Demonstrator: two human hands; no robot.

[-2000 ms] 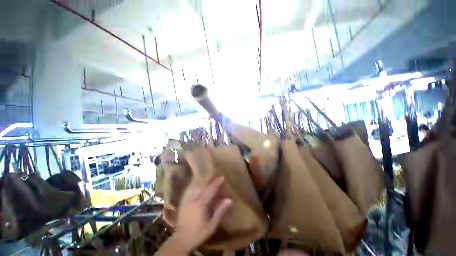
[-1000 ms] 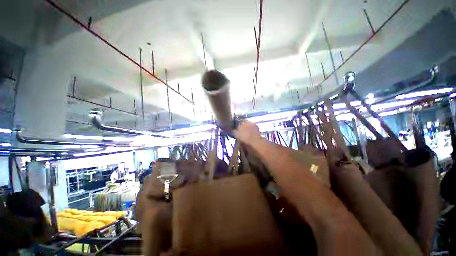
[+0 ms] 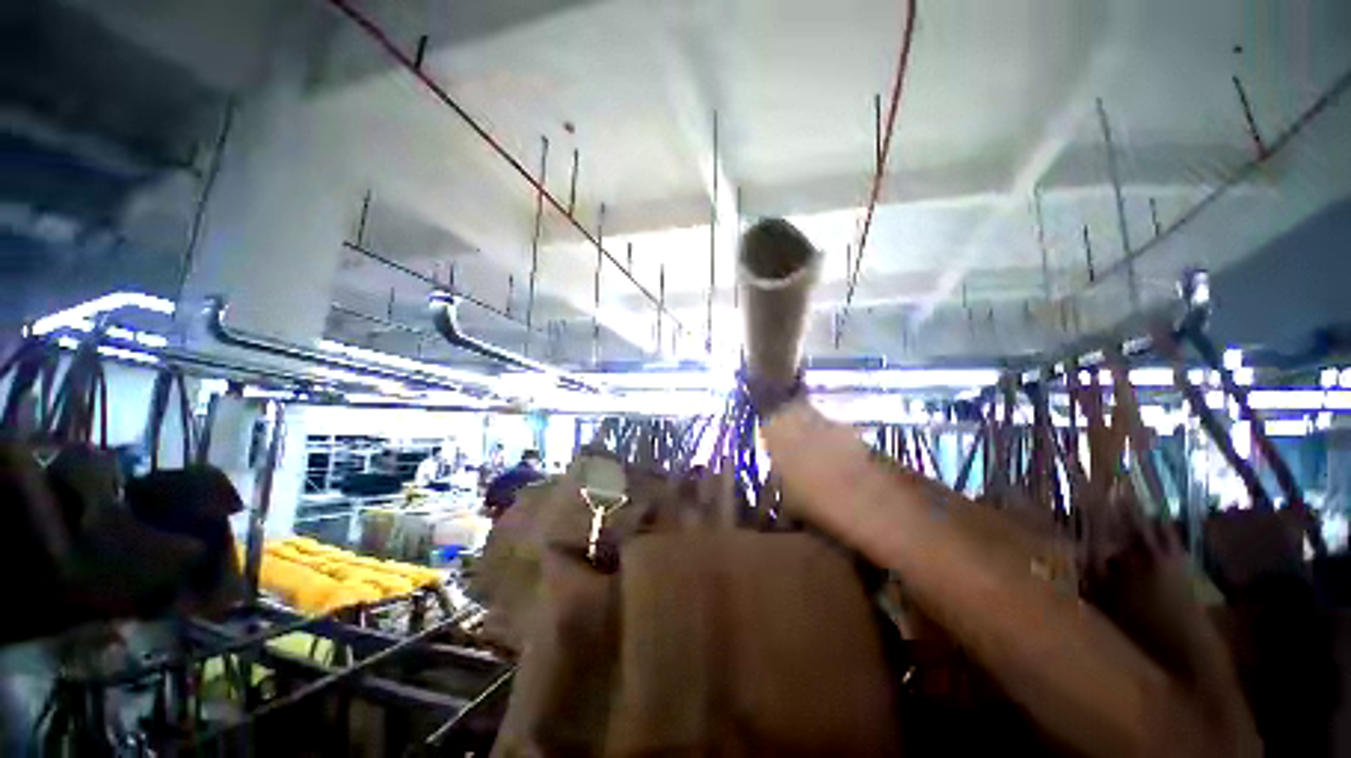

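Note:
Brown tote bags (image 3: 741, 637) hang close together in front of me, their long handles (image 3: 726, 459) rising toward a metal rail whose open tube end (image 3: 778, 289) points at me. My right hand (image 3: 793, 430) is raised just below that tube end, against dark handle loops; its fingers are blurred and partly hidden, so I cannot tell if they hold the handles. My right forearm crosses from the lower right in front of the bags. A shiny metal clasp (image 3: 600, 518) shows on a bag at the left. My left hand is not in view.
More dark bags (image 3: 171, 518) hang at the far left and others at the right (image 3: 1274, 578). Curved rail ends stand at the left (image 3: 445, 311) and right (image 3: 1194, 296). Orange-yellow bundles (image 3: 334, 575) lie on a table beyond a metal frame. A person (image 3: 511, 481) is in the background.
My left hand, low before the bags two seconds ago, is out of view. My right arm came in from the right and reached the tube end. The view tilted up, then swung left.

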